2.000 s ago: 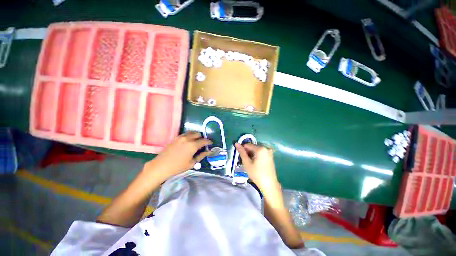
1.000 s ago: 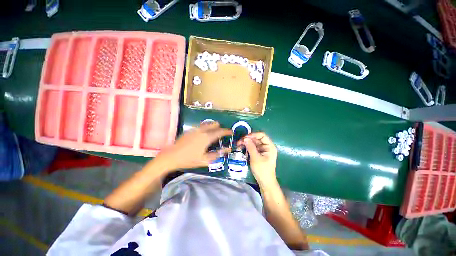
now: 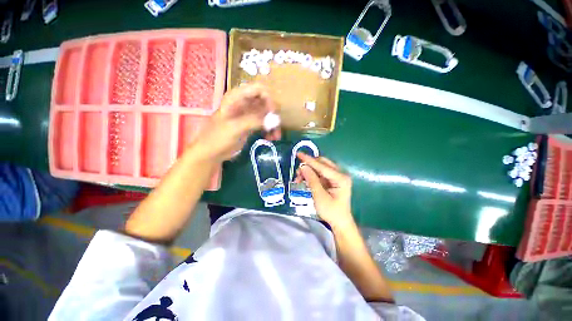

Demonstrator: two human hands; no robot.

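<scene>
Two loop-shaped units with blue-and-white ends lie side by side on the green bench, the left unit [image 3: 271, 189] uncovered. My right hand [image 3: 325, 185] is over the right unit [image 3: 301, 194], fingers bent at its loop; whether it pinches a small part is unclear. My left hand [image 3: 246, 119] is raised over the near-left part of the open carton [image 3: 285, 94], blurred, with a white ring [image 3: 271, 121] at its fingertips. More white rings lie in the carton, mostly along its far side.
A pink-red sorting tray [image 3: 133, 111] stands left of the carton, some pockets holding tiny fittings. More loop units [image 3: 425, 52] lie on the far bench. At the right are a pile of white rings [image 3: 520, 164] and another pink-red tray [image 3: 552, 197]. Red stool parts show below the bench.
My left hand has moved from the left unit up to the carton and now has a white ring at its fingers. The left unit is uncovered. My right hand has stayed by the right unit.
</scene>
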